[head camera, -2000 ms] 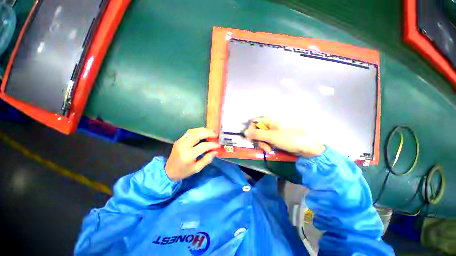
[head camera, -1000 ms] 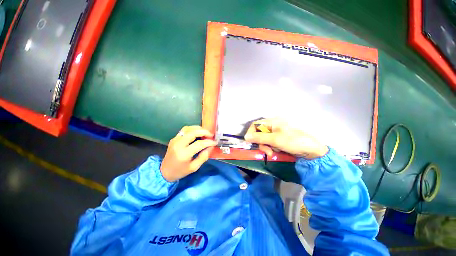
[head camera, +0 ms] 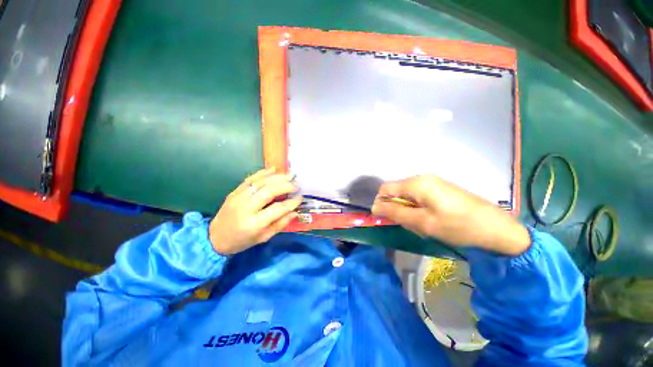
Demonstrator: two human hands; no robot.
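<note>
A grey panel (head camera: 401, 122) lies in a red-orange tray (head camera: 273, 107) in front of me, its middle bright with glare. A thin black strip (head camera: 333, 203) runs along the panel's near edge between my two hands. My left hand (head camera: 258, 209) is at the near left corner, fingertips on the strip's left end. My right hand (head camera: 447, 211) pinches the strip's right part near the middle of the near edge, with a bit of yellow liner at its fingers. A dark shadow lies on the panel beside the right fingertips.
Two strip coils (head camera: 553, 189) lie on the green bench (head camera: 165, 122) at right. A whitish bucket (head camera: 458, 315) with yellow scraps (head camera: 440, 272) is below the bench edge. Another panel in a red tray (head camera: 79, 107) is at left, and another tray (head camera: 583, 29) at upper right.
My right hand has moved right along the near edge, and a longer length of black strip shows between the hands. The view has shifted, showing more of the bucket. My left hand stays at the corner.
</note>
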